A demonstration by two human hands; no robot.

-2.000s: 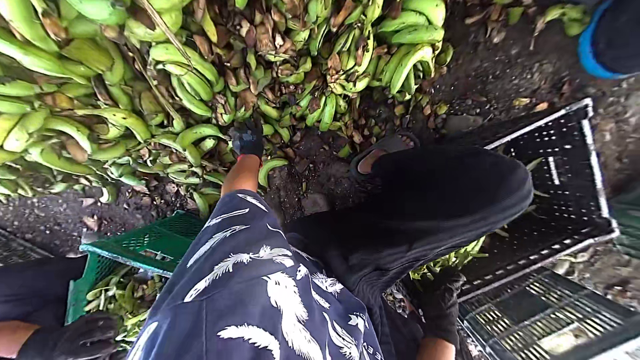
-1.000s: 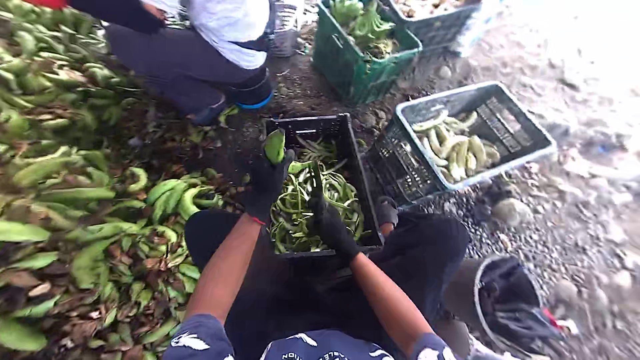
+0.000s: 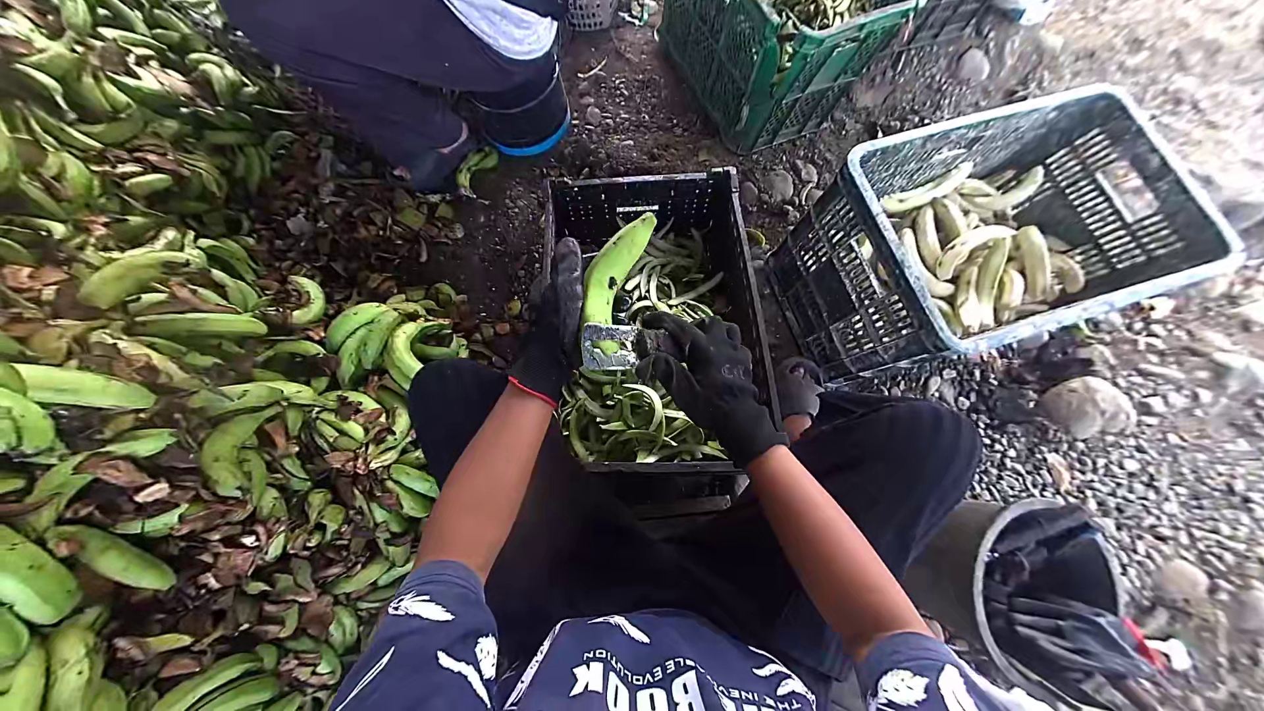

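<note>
My left hand (image 3: pixel 555 316), in a dark glove with a red cuff edge, holds an unpeeled green plantain (image 3: pixel 614 267) upright over a black plastic crate (image 3: pixel 755 346). A flat metal peeler (image 3: pixel 608 348) lies against the plantain's lower part. My right hand (image 3: pixel 713 380), in a black glove, grips the peeler's dark handle. Beneath both hands, long green peel strips (image 3: pixel 642 420) fill much of the crate. To the right, a dark crate with a pale rim (image 3: pixel 1047 331) holds peeled plantains (image 3: pixel 978 247).
A large heap of green plantains (image 3: pixel 128 326) and dry leaves covers the left. Another person's leg (image 3: pixel 365 89) and a blue-edged dark boot (image 3: pixel 523 114) are ahead. A green crate (image 3: pixel 760 79) stands beyond. Lower right are a bucket (image 3: pixel 987 583) with dark cloth and a stone (image 3: pixel 1088 407).
Two seconds ago one gloved hand reached into the plantain heap. Since one second ago, my right hand has brought the peeler against the plantain in my left hand. The view has shifted greatly.
</note>
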